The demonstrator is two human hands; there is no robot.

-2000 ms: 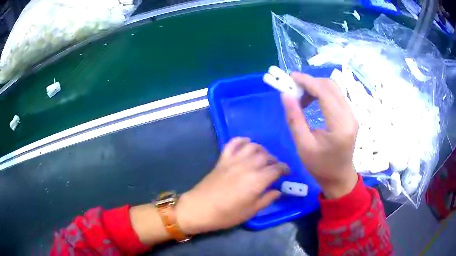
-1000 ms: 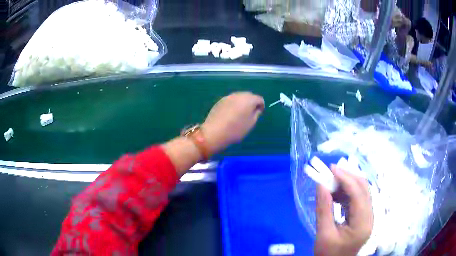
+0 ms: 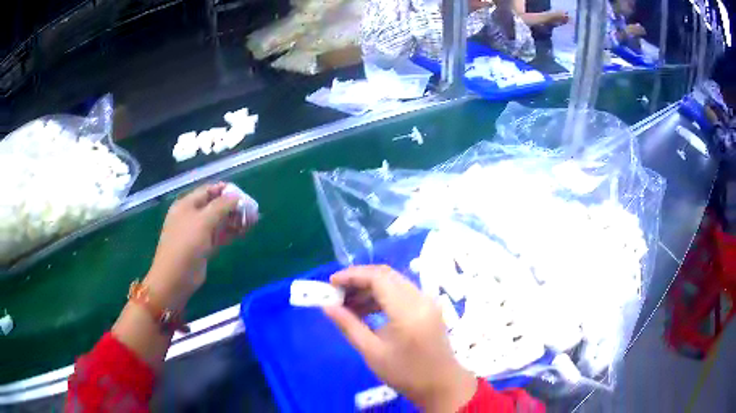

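Note:
My left hand point(image 3: 194, 234) is above the green belt point(image 3: 282, 193) and holds a white stemmed unit point(image 3: 241, 205) between thumb and fingers; its stem cannot be made out. My right hand point(image 3: 403, 327) holds a white plastic housing point(image 3: 316, 294) by one end, above the blue tray point(image 3: 270, 323). Small dark holes show in the housing. The two pieces are apart. Another white housing point(image 3: 376, 396) lies in the tray near the bottom of the picture. A clear bag of housings point(image 3: 516, 266) lies open against the tray's right side.
Beyond the belt are a large bag of parts point(image 3: 56, 181), a row of white pieces point(image 3: 215, 137) and another blue tray point(image 3: 500, 74). Stemmed units point(image 3: 411, 135) lie on the belt. A metal post point(image 3: 583, 73) rises behind the bag. Other workers' hands show at top right. A red stool point(image 3: 706, 290) stands at right.
My left hand has closed on the unit from the belt and lifted it. The view has turned right. My right hand still holds its housing, now level with the holes showing.

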